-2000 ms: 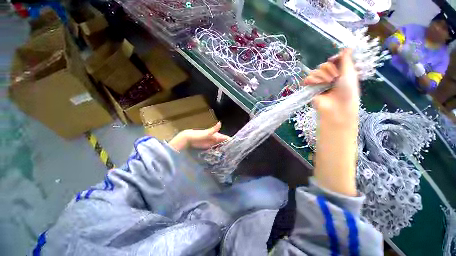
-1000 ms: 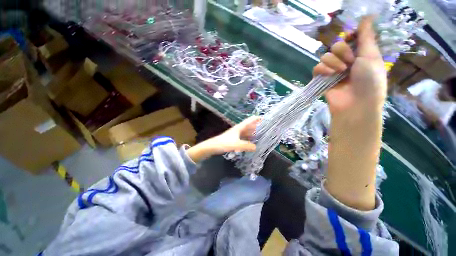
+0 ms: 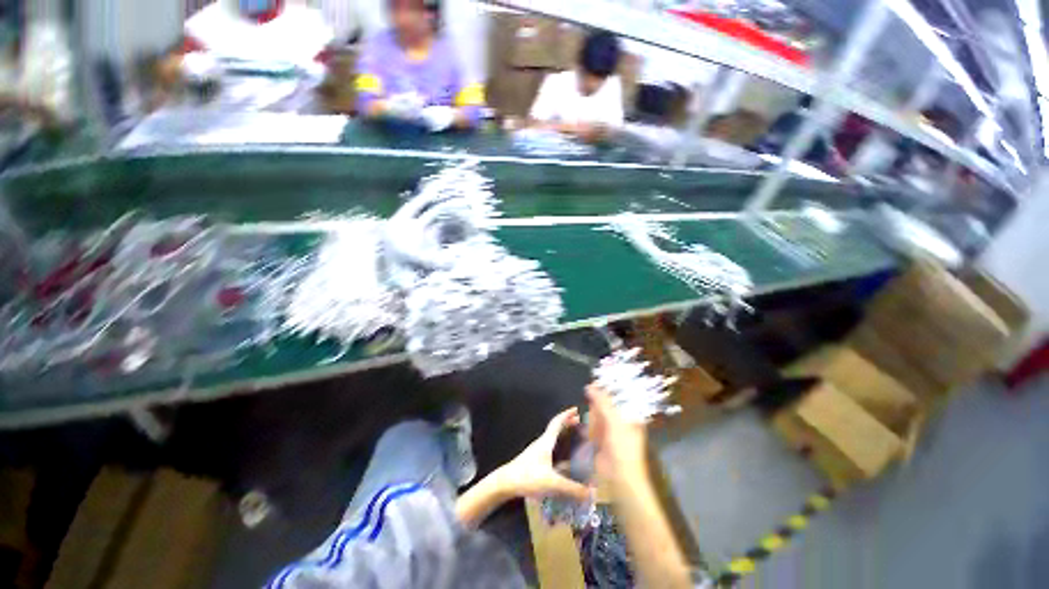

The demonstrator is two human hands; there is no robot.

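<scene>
My right hand (image 3: 612,443) is closed around a cable bundle, just below its splayed white tips (image 3: 633,384). My left hand (image 3: 533,466) is beside the bundle's lower part, thumb and fingers apart; whether it touches the cables is blurred. The bundle is over an open carton (image 3: 556,547) beside my knees, which holds grey-white and dark cables. The main cable pile (image 3: 477,301) lies folded on the green bench (image 3: 587,270), its ring ends toward the near edge. A smaller cable pile (image 3: 690,267) lies to its right.
Red-and-white cable assemblies (image 3: 127,293) lie at the bench's left. Several people sit opposite, one in purple (image 3: 412,71). Brown cartons (image 3: 849,428) stand on the floor at right, others (image 3: 132,532) at lower left. Yellow-black tape (image 3: 782,535) marks the floor.
The view has swung to the right and levelled. The bundle, earlier held slanted and high over the bench, is now lower, beyond my knees near the carton. My right hand still grips it.
</scene>
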